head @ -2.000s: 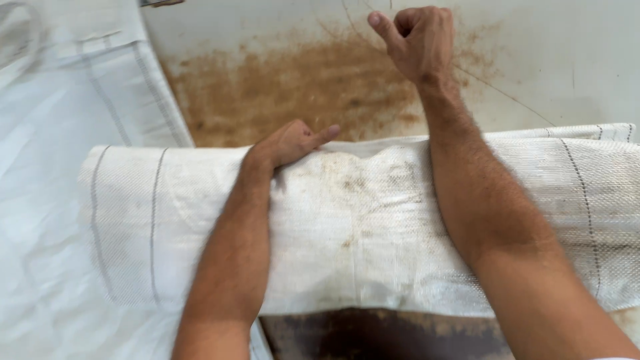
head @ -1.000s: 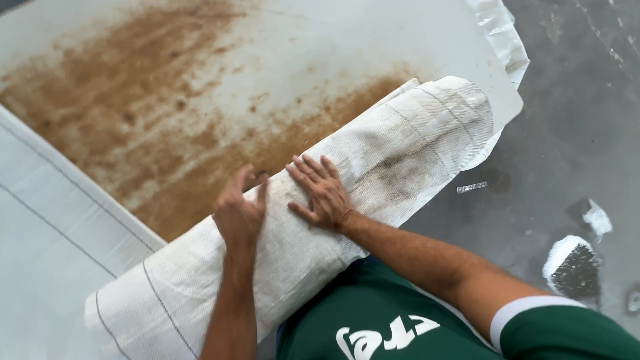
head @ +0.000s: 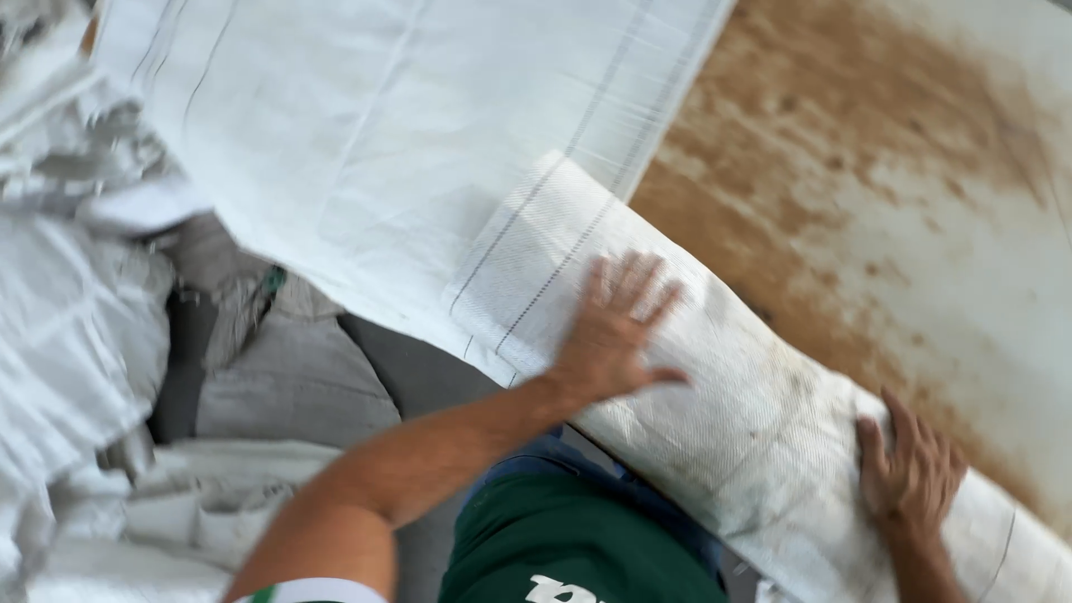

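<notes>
A folded length of white woven fabric (head: 754, 419), with dark dashed lines and dirty smudges, lies diagonally along the near edge of a table. My left hand (head: 615, 331) is spread over its left part, fingers apart and blurred; whether the palm touches the cloth cannot be told. Farther right, my right hand (head: 909, 469) rests on the fabric, fingers pointing toward its far edge, holding nothing visible. The fabric's left end overlaps a flat white woven sheet (head: 402, 126) with thin dark lines.
The pale tabletop (head: 879, 167) bears brown stains. Heaped white woven material (head: 67, 335) lies at the left, and grey-white bags or cloth (head: 293, 377) lie on the dark floor (head: 435, 368) below the sheet. My green shirt (head: 569, 536) is close to the table edge.
The view has swung left to the white sheet and heap. My hands, close together on the fabric a second ago, are now far apart, the left one toward the fabric's left end.
</notes>
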